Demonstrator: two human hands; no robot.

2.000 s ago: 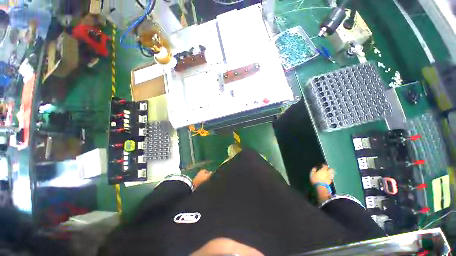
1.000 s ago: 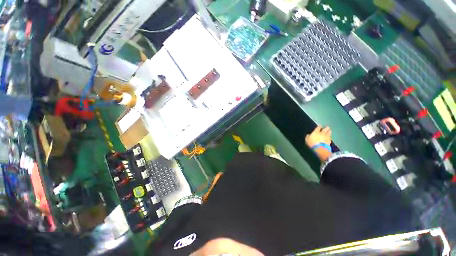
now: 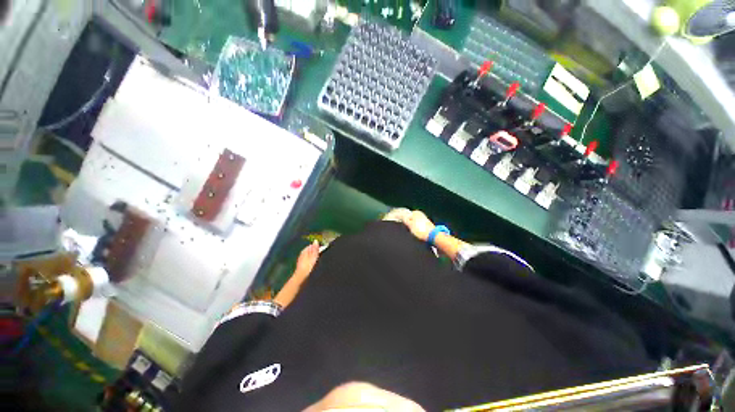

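Observation:
My left hand (image 3: 307,259) is low in front of my body, beside the machine's front edge, small and blurred. My right hand (image 3: 414,223) is in front of my body near the green bench edge, with a blue band on the wrist. I cannot tell whether either hand holds anything. The white benchtop machine (image 3: 278,211) is at the left, with a reddish-brown fixture bar (image 3: 218,185) on its top and a second brown bar (image 3: 127,245) further left.
A blister tray (image 3: 379,84) lies on the green bench (image 3: 455,181). Toggle-clamp fixtures (image 3: 516,145) with red tips stand right of it. A clear tray of small pieces (image 3: 255,76) is near the machine. More trays (image 3: 604,233) are at the right. An amber container (image 3: 47,288) is far left.
The view has turned right, so the machine has shifted left and the clamp fixtures are more central. My right hand has moved from the bench edge to in front of my body. My left hand now shows.

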